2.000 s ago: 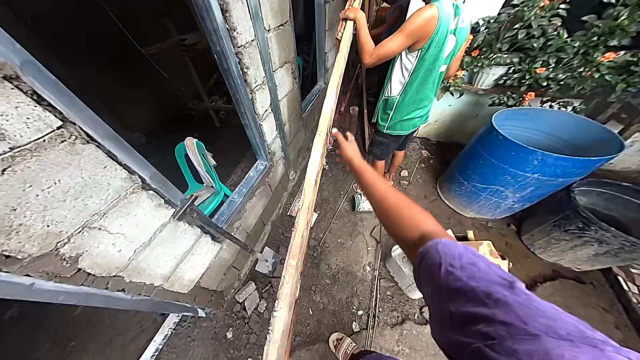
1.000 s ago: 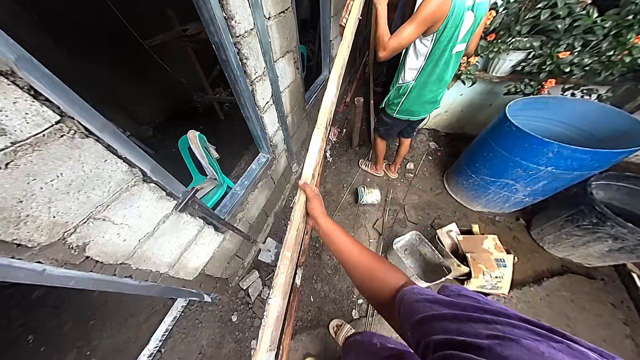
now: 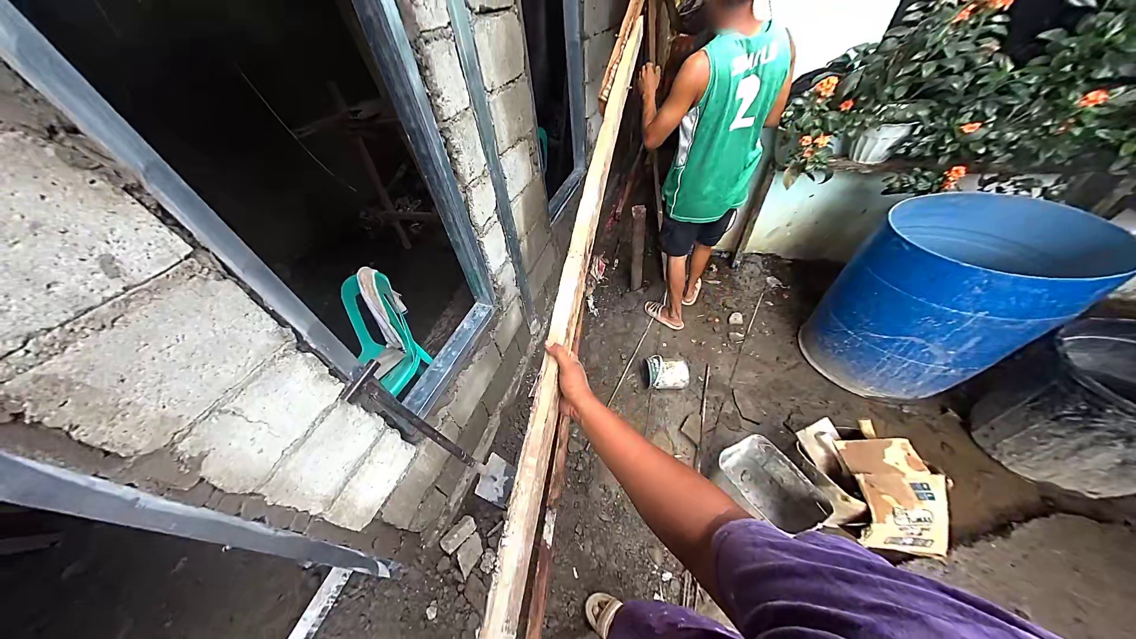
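My right hand point(image 3: 571, 382) is closed around a long wooden plank point(image 3: 581, 257), thumb over its top near the middle of the view. From the bottom edge the plank runs up to the top, beside a concrete block wall. Under it lies a darker, reddish length of wood point(image 3: 555, 479). A person in a green sleeveless jersey point(image 3: 732, 124) stands at the far end with one hand raised near upright boards. My left hand is outside the picture.
A shovel point(image 3: 417, 422) leans against the block wall point(image 3: 257, 426). Near it is a green plastic chair point(image 3: 408, 355). On the right are a blue drum point(image 3: 958, 302), a black container point(image 3: 1065, 408), a metal tray point(image 3: 777, 484), torn cardboard point(image 3: 896, 497) and a small can point(image 3: 666, 373).
Two seconds ago my right hand was off the plank, extended above the ground to its right; now it grips the plank. The other person's raised hand has come off the plank.
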